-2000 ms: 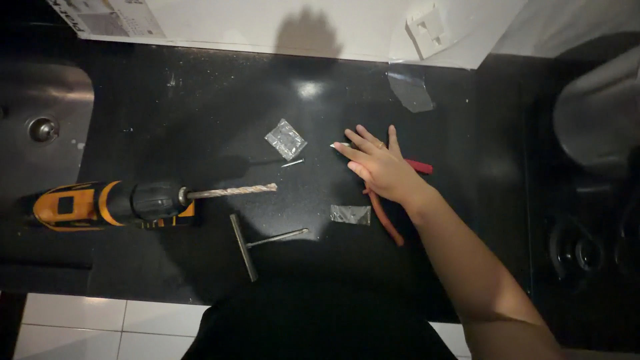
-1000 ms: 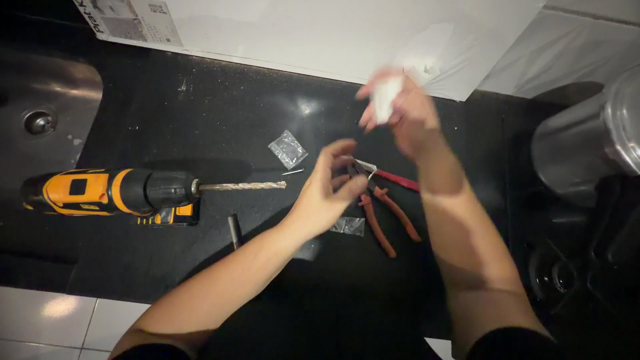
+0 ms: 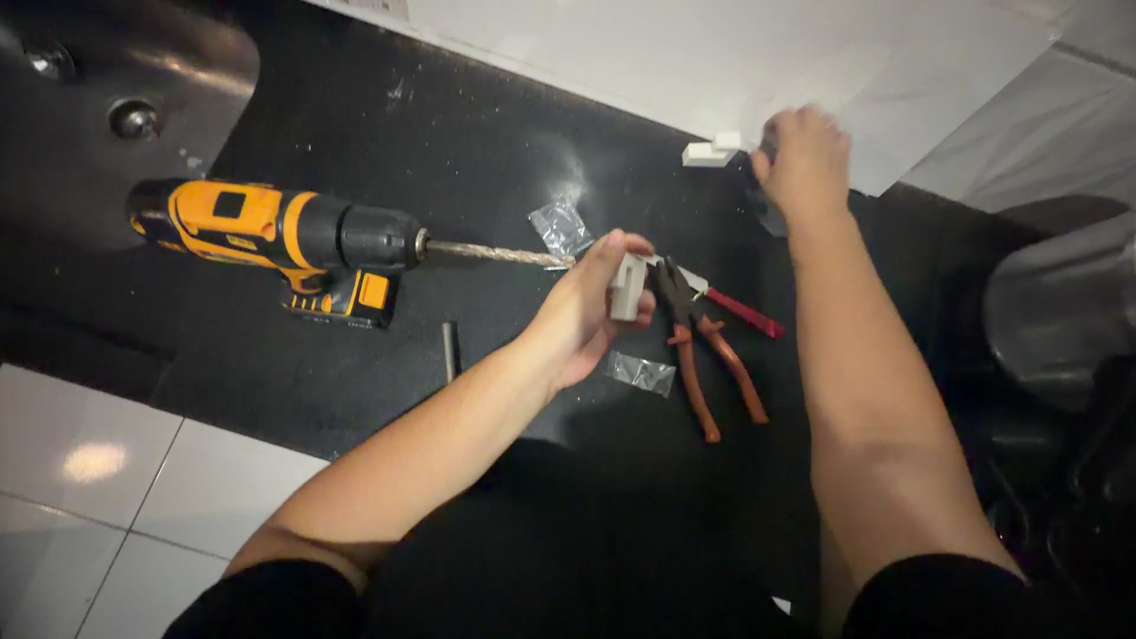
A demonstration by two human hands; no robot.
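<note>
My left hand [image 3: 590,311] grips a small white plastic piece [image 3: 628,288], between the drill bit's tip and the pliers. My right hand [image 3: 806,164] is at the back, by the white box, its fingers blurred around a clear plastic bag [image 3: 765,200]. Just left of it lies another white plastic piece [image 3: 710,151]. Orange-handled pliers [image 3: 683,311] lie on the black counter with their handles apart, across a red-handled tool [image 3: 745,312]. A yellow and black cordless drill [image 3: 266,231] with a long drill bit [image 3: 497,255] rests at left.
Two small clear packets [image 3: 561,227] [image 3: 641,373] lie near my left hand. A metal bar [image 3: 451,351] is partly hidden by my left forearm. A steel sink [image 3: 204,71] is at upper left, a large white box [image 3: 621,53] along the back, a metal pot [image 3: 1056,311] at right.
My left hand now holds a white piece; one second ago it looked empty. My right hand, which held something white then, has moved to the plastic bag at the back. The view has come closer.
</note>
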